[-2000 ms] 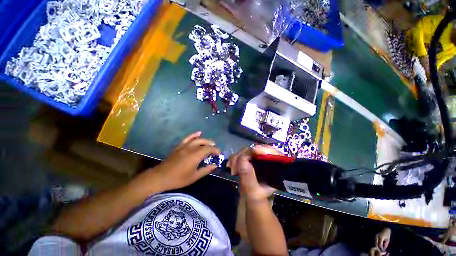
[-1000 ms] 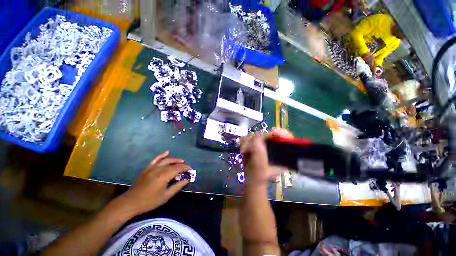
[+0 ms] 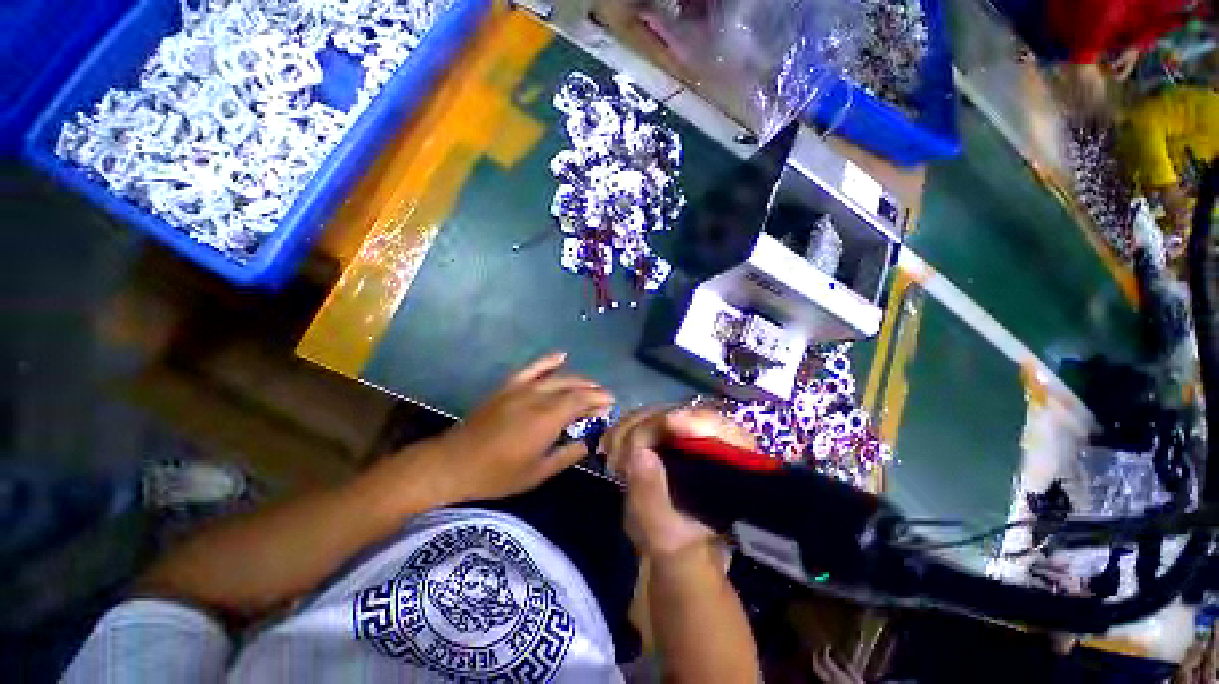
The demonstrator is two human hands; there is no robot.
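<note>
My left hand (image 3: 528,421) holds a small white assembly (image 3: 586,426) at the bench's near edge, mostly hidden by the fingers. My right hand (image 3: 664,474) is closed around the black electric screwdriver (image 3: 775,497), which has a red patch and a small green light. The screwdriver lies nearly level, its nose pointing left at the small assembly. Its bit is hidden by my hand, so contact cannot be told. The silver-white screw box (image 3: 829,267) stands beyond my right hand. A pile of ring parts (image 3: 829,414) lies right of the box's base.
A pile of white assemblies with dark wires (image 3: 618,181) lies left of the box. A blue tray (image 3: 274,254) of white housings is at the upper left. A blue parts bin (image 3: 909,127) and clear plastic bags (image 3: 789,80) are behind. The cable runs right.
Since one second ago, the screwdriver has come from beside the screw box back to my left hand and the small assembly. The camera view has also shifted.
</note>
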